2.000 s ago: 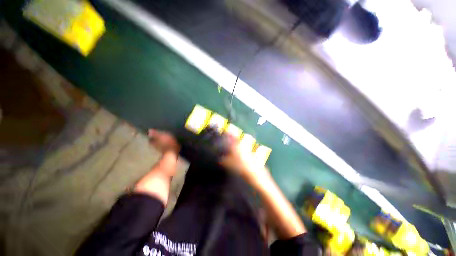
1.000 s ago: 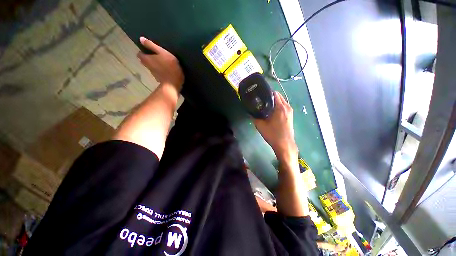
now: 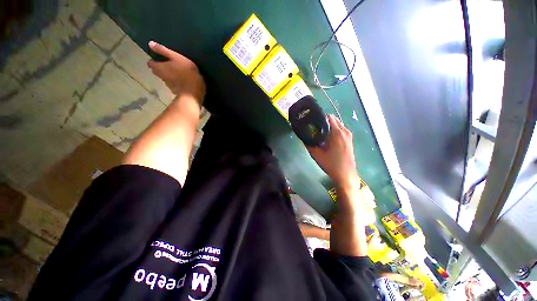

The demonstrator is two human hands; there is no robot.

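Observation:
A row of yellow retail boxes (image 3: 275,71) with white barcode labels facing up lies on the green bench (image 3: 194,20). Three show; any further ones are hidden by the scanner and hand. My right hand (image 3: 337,151) is closed around a black handheld scanner (image 3: 310,121), its head over the lower end of the third box. My left hand (image 3: 176,73) rests at the bench's near edge, thumb apart from the fingers, holding nothing.
A thin scanner cable (image 3: 315,66) loops over the bench's pale edge strip (image 3: 377,120). More yellow boxes (image 3: 403,226) stand farther along the bench, lower right. Another person's forearm (image 3: 314,231) shows there. A brown carton (image 3: 79,167) is on the floor at left. A dark conveyor-like surface (image 3: 412,76) lies beyond.
The scanner in my right hand has moved along the row toward the lower right, uncovering the second box and part of a third. My left hand stays at the bench edge.

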